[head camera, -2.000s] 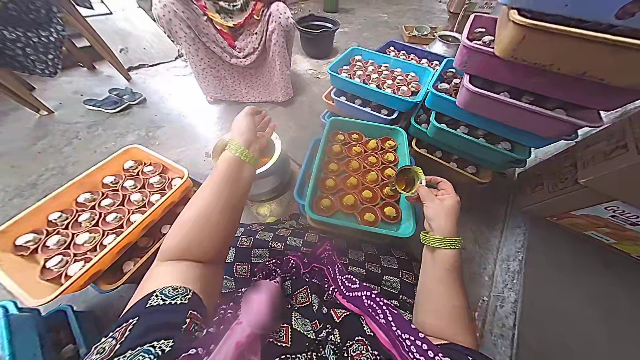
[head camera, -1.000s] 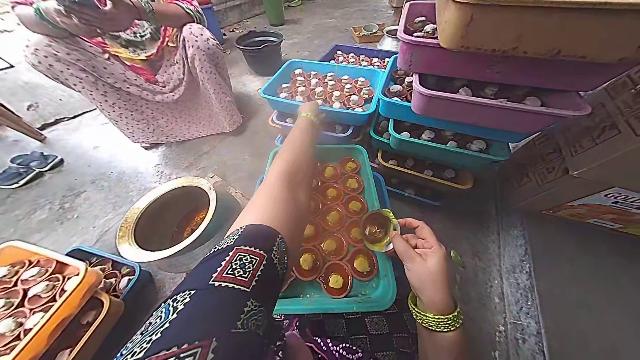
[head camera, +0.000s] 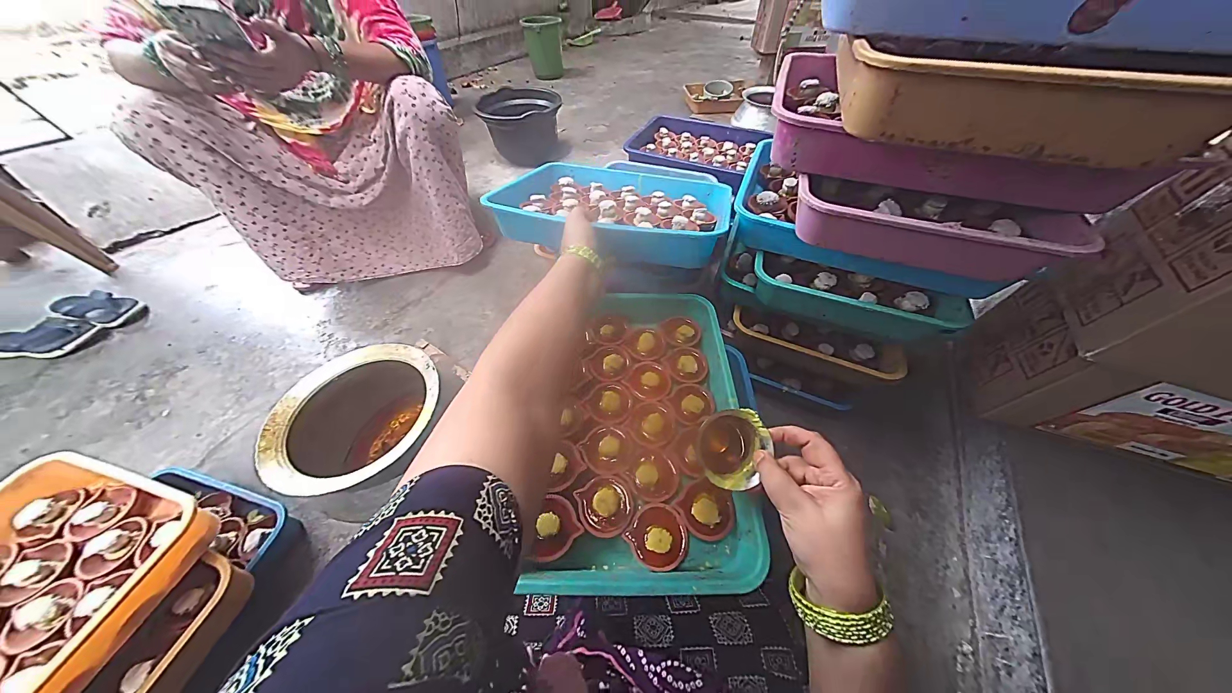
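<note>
My left hand [head camera: 579, 226] reaches over the near rim of the light blue plastic tray [head camera: 647, 248], which holds small clay cups with white tops; its fingers are blurred, so its hold cannot be told. My right hand [head camera: 813, 500] grips a small shiny metal cup [head camera: 729, 445] with amber liquid, over the right side of the teal tray [head camera: 664, 581]. Rows of clay cups [head camera: 658, 539] with reddish liquid and yellow lumps fill the teal tray, partly hidden by my left arm. A wide-rimmed metal pot [head camera: 272, 450] with orange-brown liquid stands left of that arm.
Stacked plastic trays [head camera: 953, 226] rise on the right beside cardboard boxes [head camera: 1097, 356]. An orange tray [head camera: 159, 558] of clay cups sits at lower left. A person [head camera: 318, 183] crouches behind, near a black tub [head camera: 521, 125]. Dark shoes [head camera: 91, 313] lie at far left.
My left hand has gone from beside the metal pot to the light blue tray. My right hand still holds the metal cup by the teal tray. The view has shifted.
</note>
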